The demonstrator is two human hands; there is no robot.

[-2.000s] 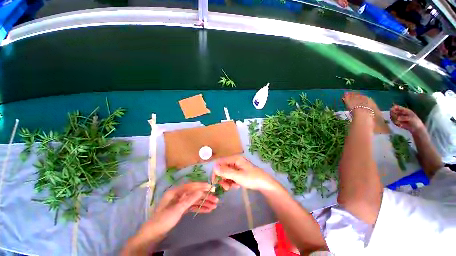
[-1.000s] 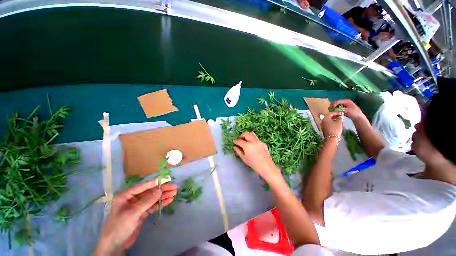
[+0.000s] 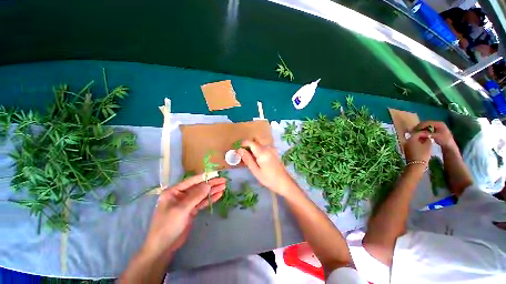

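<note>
My left hand (image 3: 186, 202) holds a thin stem (image 3: 210, 197) upright between its fingertips, with green leaves at its top. My right hand (image 3: 265, 165) pinches a small leaf sprig (image 3: 238, 145) at the near right part of the cardboard pad (image 3: 202, 141). Its fingertips are at the rim of the small white glue cup (image 3: 233, 157); whether the sprig touches the glue cannot be told. A small leaf cluster (image 3: 247, 196) lies on the sheet just below the pad, between my hands.
A looser branch pile (image 3: 66, 158) lies at left, a dense leaf pile (image 3: 344, 158) at right. Beyond the pad are a cardboard scrap (image 3: 219, 95) and a glue bottle (image 3: 305, 94). A single sprig (image 3: 284, 70) lies on the belt. Another worker's hands (image 3: 427, 138) work at right.
My right hand has moved from the right-hand leaf pile left to the glue cup and now holds a small sprig. My left hand still holds its stem. The view has shifted.
</note>
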